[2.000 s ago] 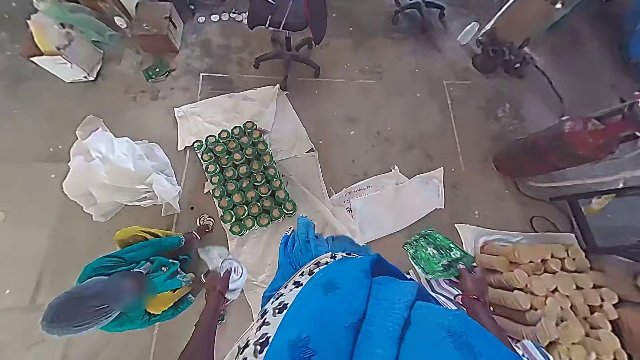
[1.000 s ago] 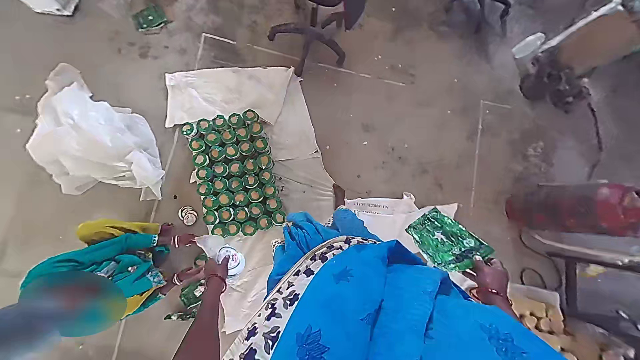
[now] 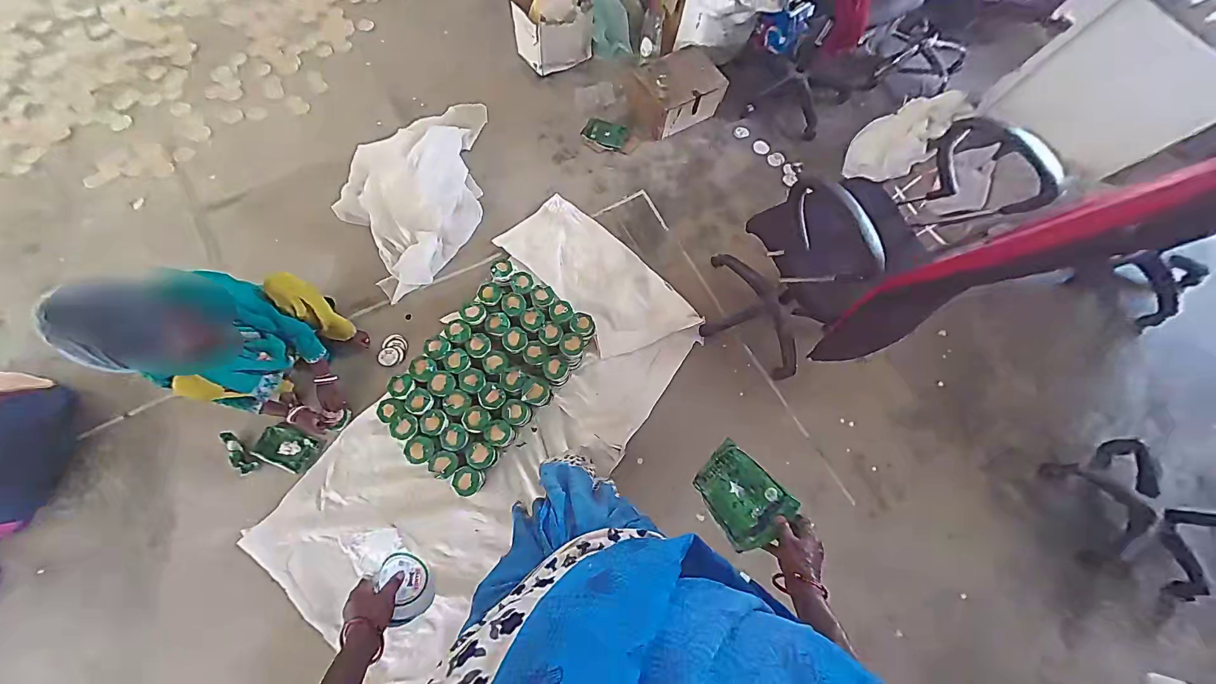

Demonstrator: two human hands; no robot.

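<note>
My left hand (image 3: 372, 603) grips a round white container with a printed lid (image 3: 407, 587) above the pale cloth sheet (image 3: 332, 513). Out to the right, my right hand (image 3: 798, 551) holds a flat green packet (image 3: 746, 494) by its lower corner, over bare floor. Rows of small green-rimmed round containers with tan tops (image 3: 484, 375) stand close together on the sheet, ahead of me. A seated co-worker (image 3: 237, 332) at the left reaches toward the sheet's edge, by a green packet (image 3: 287, 448) on the floor. A few round lids (image 3: 391, 350) lie near the co-worker's other hand.
A crumpled white plastic sheet (image 3: 423, 199) lies beyond the containers. Office chairs (image 3: 826, 237) stand at the right, one with a red-edged part reaching across the view. Cardboard boxes (image 3: 679, 90) are at the back. Many pale discs (image 3: 142, 66) are spread on the floor at upper left.
The view has swung strongly toward the left. Both hands keep hold of their items. The stacked tan pieces and red cylinder seen earlier at the right are out of view.
</note>
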